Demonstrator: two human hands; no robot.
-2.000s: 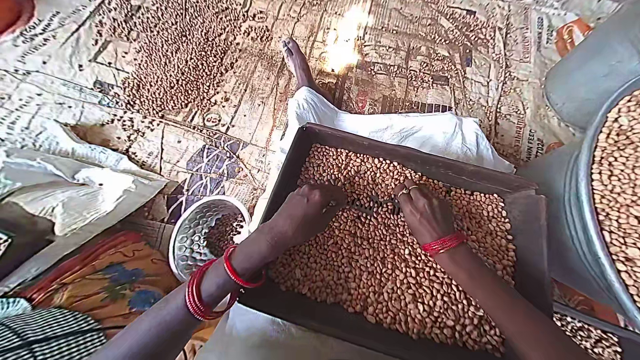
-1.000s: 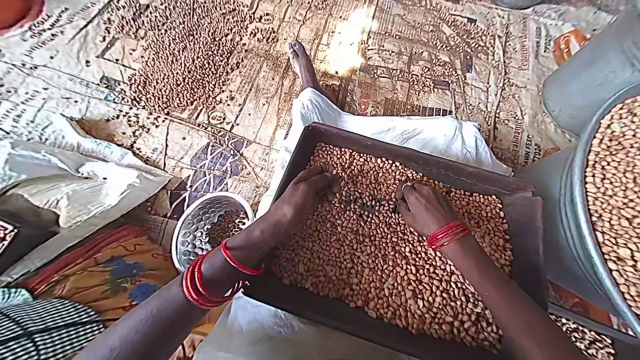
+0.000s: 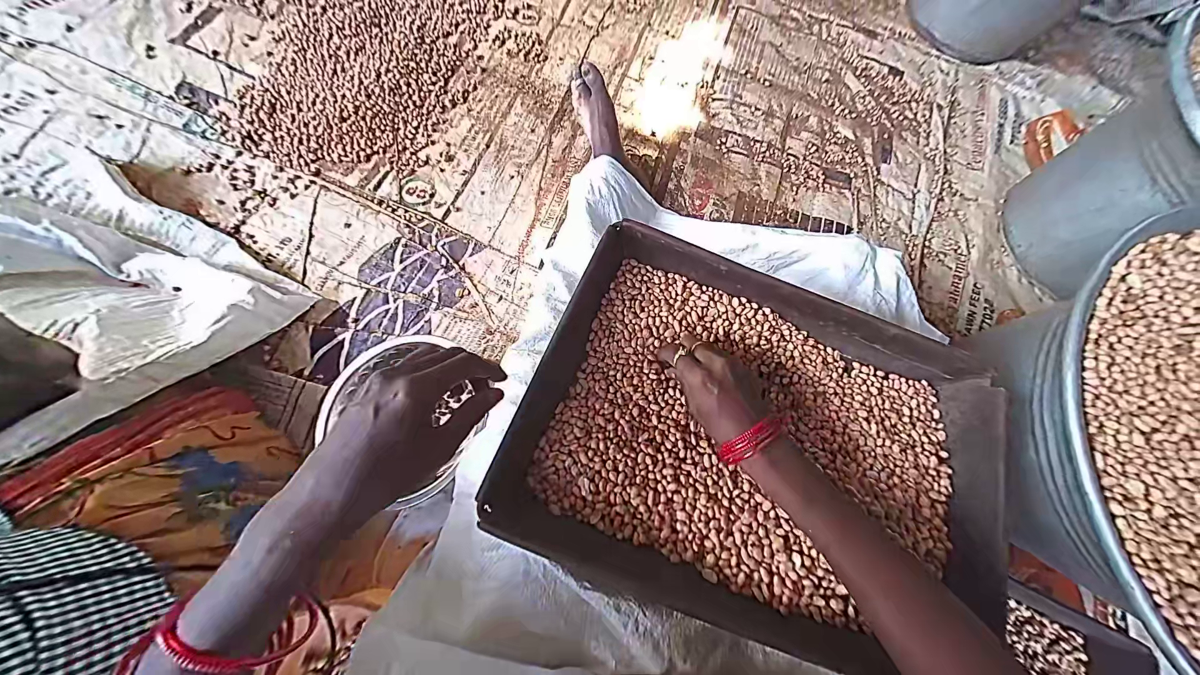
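Note:
A dark rectangular tray (image 3: pixel 553 553) lies across a white cloth, filled with brown beans or nuts (image 3: pixel 637 469). My right hand (image 3: pixel 717 380), with rings and red bangles, rests its fingertips on them near the middle; whether it pinches any is hidden. Over a perforated light metal bowl (image 3: pixel 330 403), left of the tray, is my left hand (image 3: pixel 422 408). Its fingers are bent, with a gap between thumb and fingers, and no held thing can be made out. The hand covers most of the bowl's inside.
A metal bucket (image 3: pixel 1041 450) heaped with similar beans or nuts stands at the right, with more metal vessels (image 3: pixel 1097 197) behind. A bare foot (image 3: pixel 595 108) and a spread pile of small dark pieces (image 3: pixel 356 84) are on the printed sheet floor. White sacking (image 3: pixel 141 300) lies at the left.
My left hand has moved out of the tray, leftward to above the bowl. My right hand stays in the tray. The dark pieces seen between the hands earlier no longer show there.

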